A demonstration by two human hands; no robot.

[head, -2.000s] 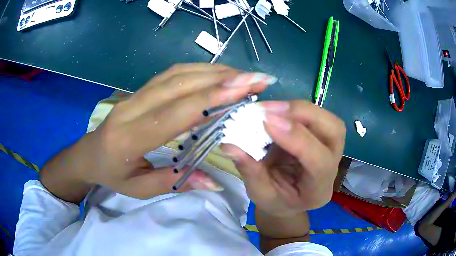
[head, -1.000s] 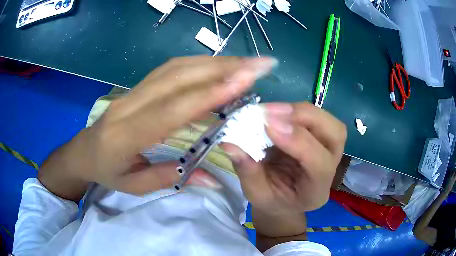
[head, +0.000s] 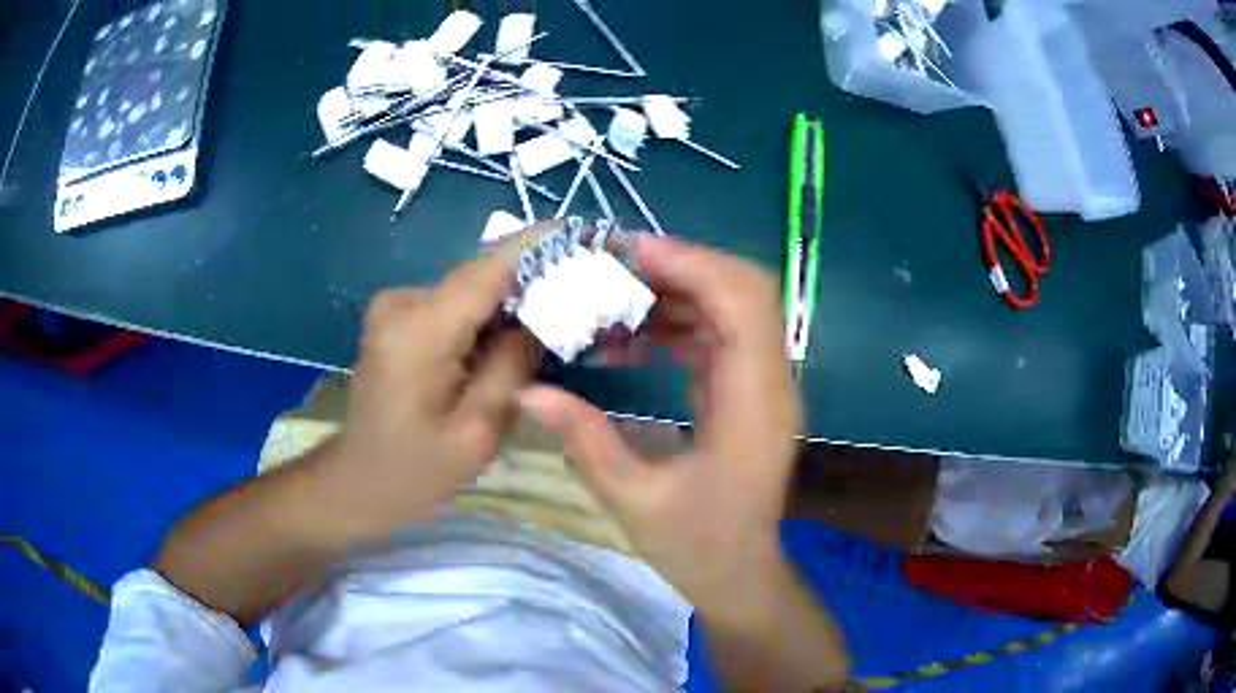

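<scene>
A fanned bunch of thin metal tubes with white tags [head: 586, 301] is held above the bench's near edge. The tags face up and several looped or ringed ends stand along their far side. My left hand [head: 441, 386] is closed around the bunch from the left; the tube lengths are hidden. My right hand [head: 705, 420] is at the bunch's right side, blurred, its fingertips by the tags and its thumb apart below them. Whether it grips is unclear. Loose tagged tubes [head: 495, 129] lie in a pile beyond the hands.
Green tweezers [head: 804, 224] and red-handled scissors [head: 1013, 248] lie right on the dark green mat [head: 895, 176], with a white scrap [head: 922, 374]. A scale [head: 129, 108] is far left. A clear bin [head: 868, 61] and frosted tray [head: 1064, 136] stand far right. A person's arm shows at lower right.
The view has shifted, showing more of the pile and scale. The bunch has turned, its dark open ends no longer visible. My left hand has closed on it; my right thumb has moved off the tags.
</scene>
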